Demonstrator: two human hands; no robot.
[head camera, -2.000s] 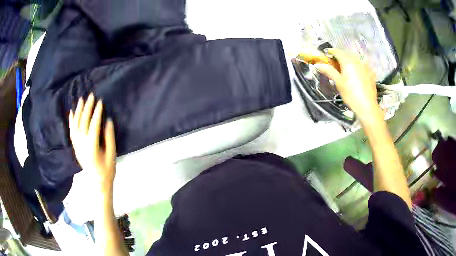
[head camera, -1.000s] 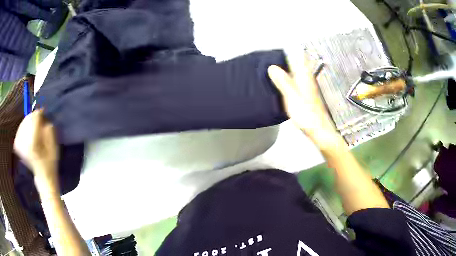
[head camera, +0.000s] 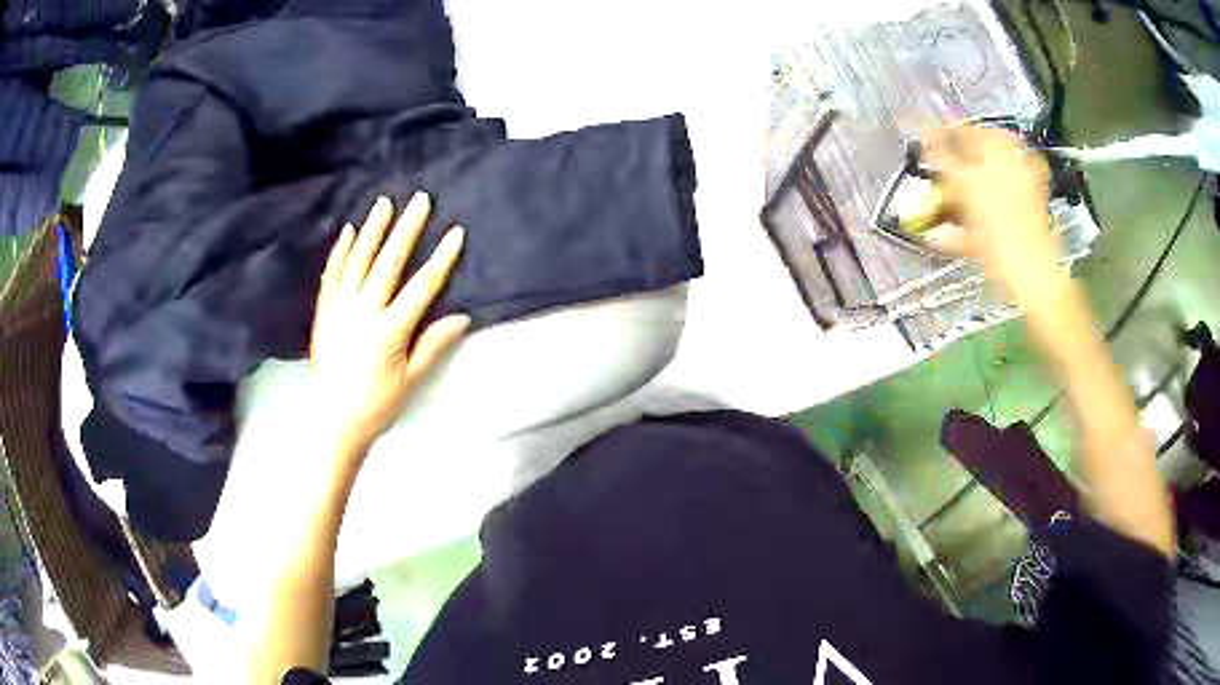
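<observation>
A dark coat sleeve (head camera: 575, 208) lies over a pale padded form (head camera: 602, 355), its cuff end toward the right. The rest of the coat (head camera: 335, 60) lies behind and to the left. My left hand (head camera: 388, 315) rests flat on the sleeve's near edge with fingers spread. The steam iron (head camera: 899, 214) sits on the grey striped rest pad (head camera: 816, 114) at the right end of the table. My right hand (head camera: 990, 194) is on the iron's handle, blurred and covering most of it.
A brown woven basket (head camera: 40, 402) stands at the left edge. A pale hose (head camera: 1137, 145) runs right from the iron. Black strips (head camera: 359, 629) lie near the table's lower left edge. Dark maroon cloth (head camera: 1003, 462) is at the lower right.
My right hand has left the cuff and moved right onto the iron. My left hand has moved right, from the sleeve's far left end to its middle. The cuff end now lies further left.
</observation>
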